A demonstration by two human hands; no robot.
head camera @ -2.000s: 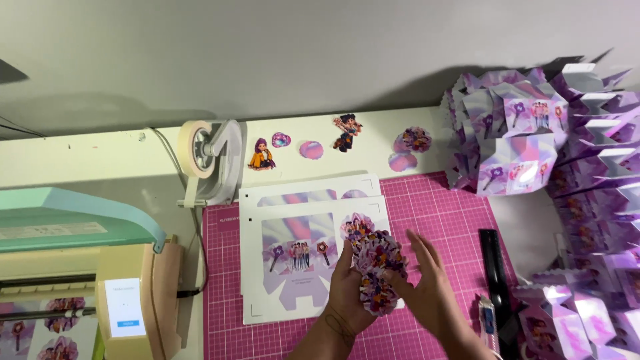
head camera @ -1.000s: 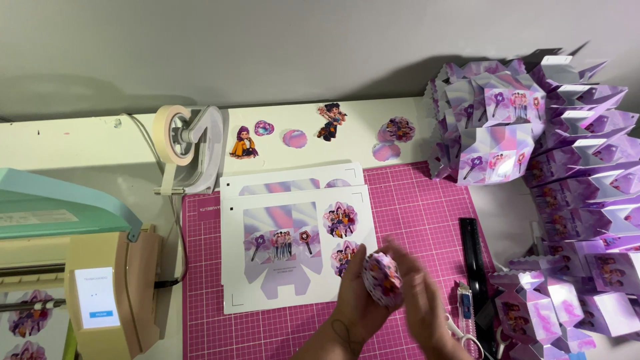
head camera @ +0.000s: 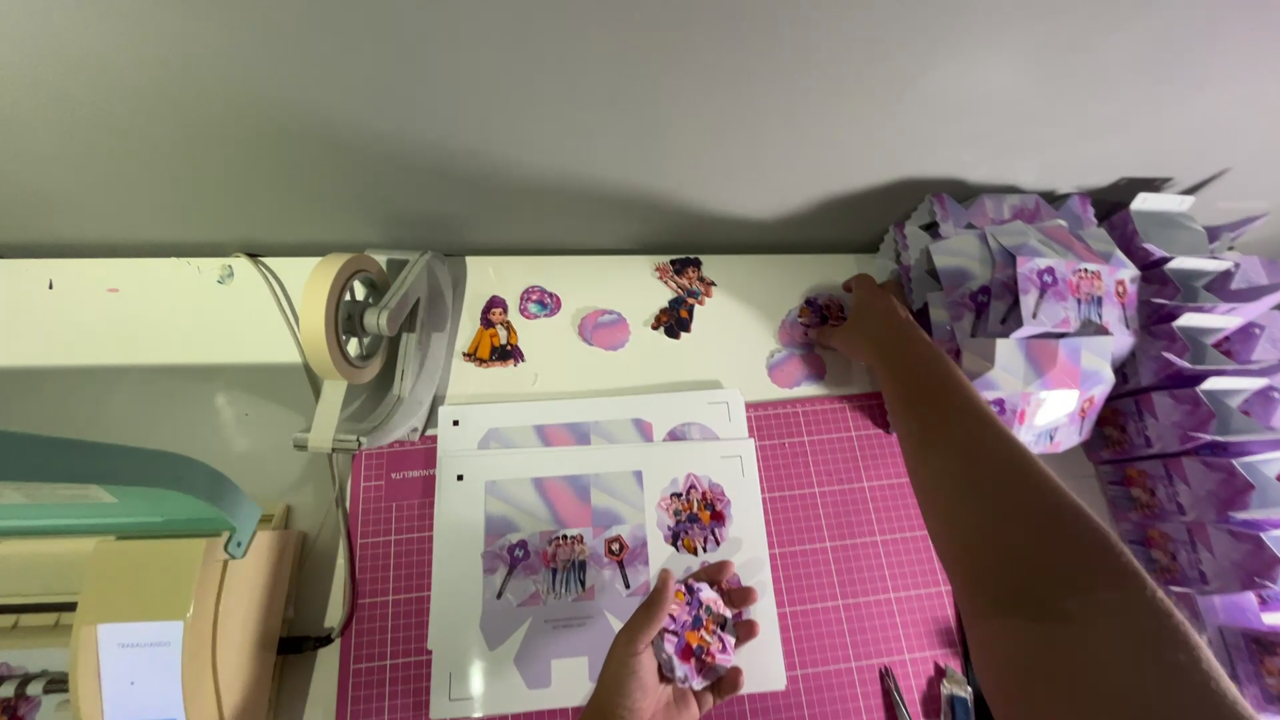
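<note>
My left hand (head camera: 680, 640) is palm up over the printed sheets, its fingers curled around a stack of scalloped paper cutouts (head camera: 697, 632) with printed characters. Out at the back shelf, my right hand (head camera: 868, 325) has its fingertips on a character cutout (head camera: 823, 312) that overlaps pink scalloped circles (head camera: 797, 367). Further left along the shelf lie a pink circle stack (head camera: 604, 328), a singer figure cutout (head camera: 684, 298), a small purple cutout (head camera: 540, 302) and a figure in a yellow jacket (head camera: 493, 335). Printed sheets (head camera: 600, 460) with box templates lie overlapped on the pink cutting mat (head camera: 840, 480).
Folded purple paper boxes (head camera: 1040, 375) crowd the right side. A tape dispenser with masking tape (head camera: 345, 318) stands at the back left, near a cable. At the lower left is a cutting machine (head camera: 190, 600) with a small screen. Metal tweezers (head camera: 895, 692) lie at the front right.
My hands have parted. The right one has moved from beside the stack to the cutouts on the back shelf; the left one keeps the stack over the sheets.
</note>
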